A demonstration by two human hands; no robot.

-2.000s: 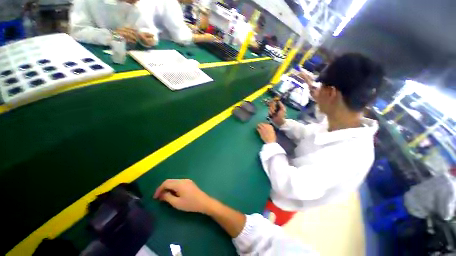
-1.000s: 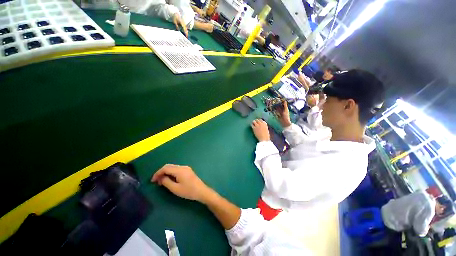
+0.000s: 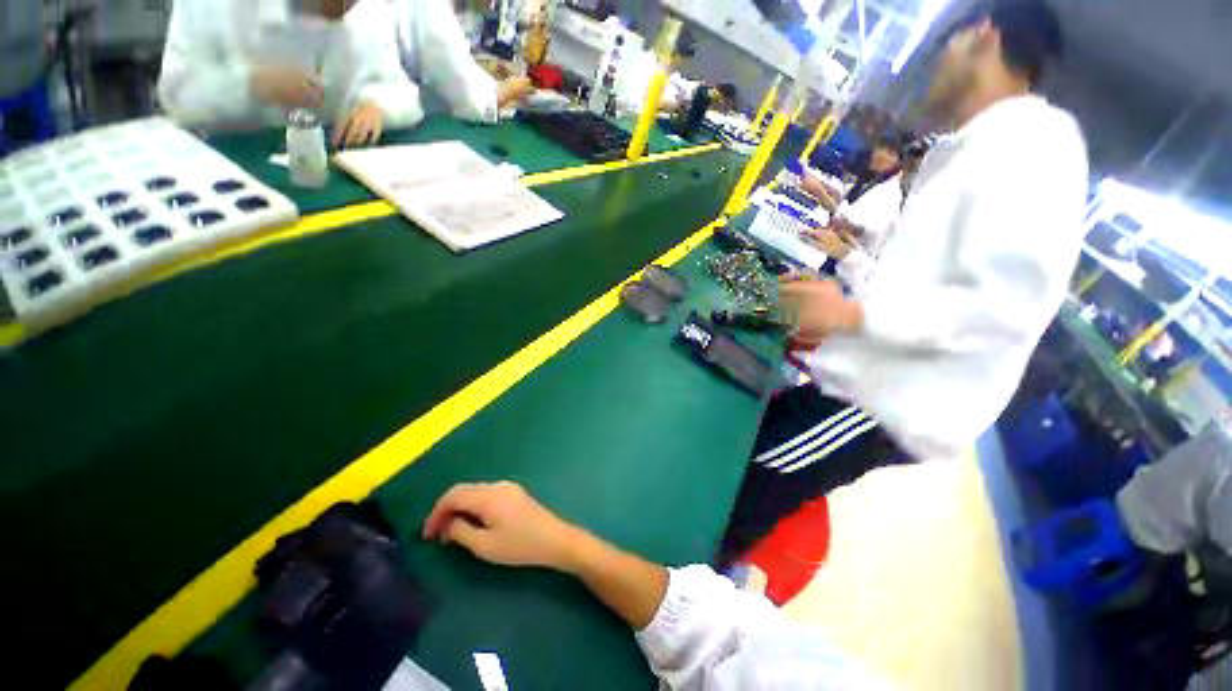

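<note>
My right hand point(image 3: 503, 525) rests on the green bench, fingers loosely curled, holding nothing that I can see. Just left of it, a pile of black cases point(image 3: 338, 587) lies overlapping along the yellow edge, dark and partly blurred. A corner of white paper point(image 3: 414, 676) and a narrow white strip point(image 3: 491, 671) show at the bottom edge. My left hand is not in view.
A neighbour in a white smock point(image 3: 980, 257) stands at the right, near a red stool point(image 3: 794, 551), a black case point(image 3: 723, 354), loose metal parts point(image 3: 739, 275) and grey oval pads point(image 3: 653, 293). Across the dark green belt point(image 3: 270, 365) are a foam tray point(image 3: 129, 216), white board point(image 3: 453, 196) and bottle point(image 3: 307, 151).
The neighbour has risen from the red stool to standing, uncovering the black case on the bench. The view has shifted a little. My right hand has stayed resting on the bench.
</note>
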